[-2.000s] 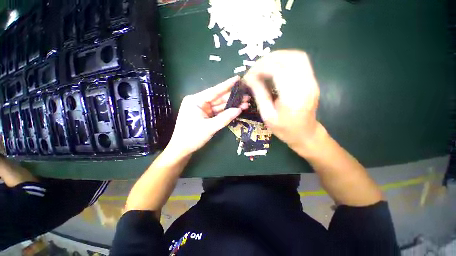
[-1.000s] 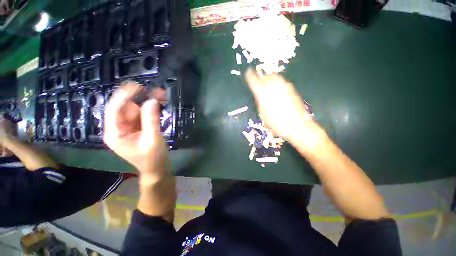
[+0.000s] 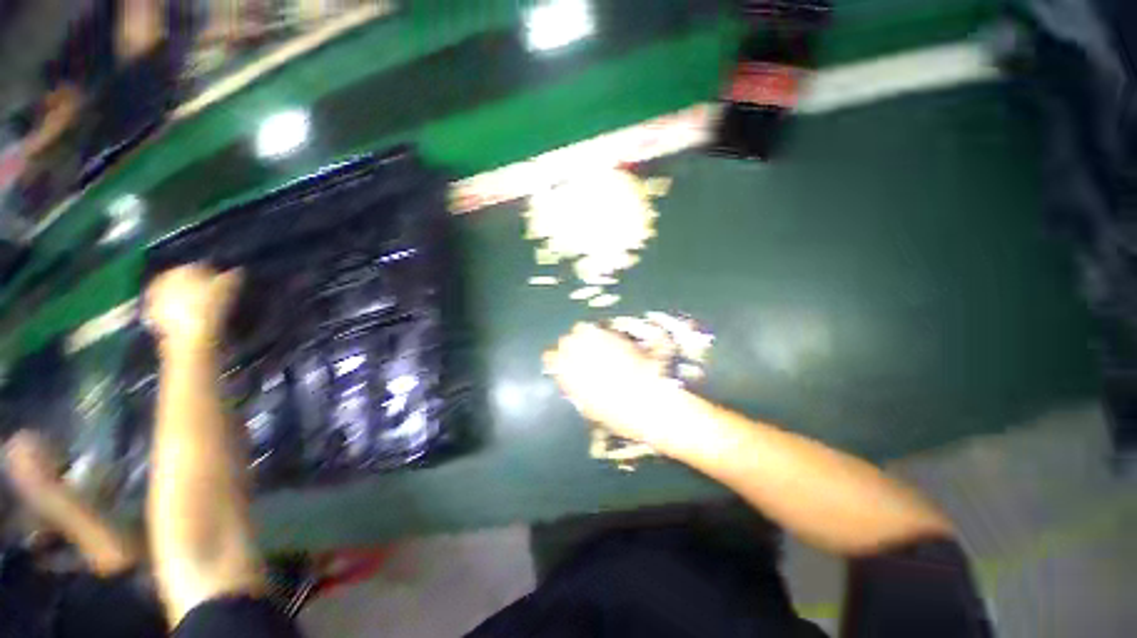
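The frame is blurred. A glossy black tray (image 3: pixel 362 312) with rows of pockets lies on the bench at left. My left hand (image 3: pixel 191 303) is over the tray's far left part; its fingers are blurred and I cannot tell if it holds anything. My right hand (image 3: pixel 614 384) is over the nearer heap of mixed small pieces (image 3: pixel 680 344) and hides part of it; its fingertips are blurred. A heap of small white pieces (image 3: pixel 591 217) lies farther off, beyond my right hand.
A dark object with a red band (image 3: pixel 763 87) lies at the far bench edge, by a white strip of printed tape (image 3: pixel 892 77). Another person's arm (image 3: pixel 60 499) shows at lower left. More people are blurred at upper left. A dark shape stands at the right edge.
The view has turned and shows more beyond the bench. My left hand moved from between the heaps to the tray, then to its far left. The black part no longer shows.
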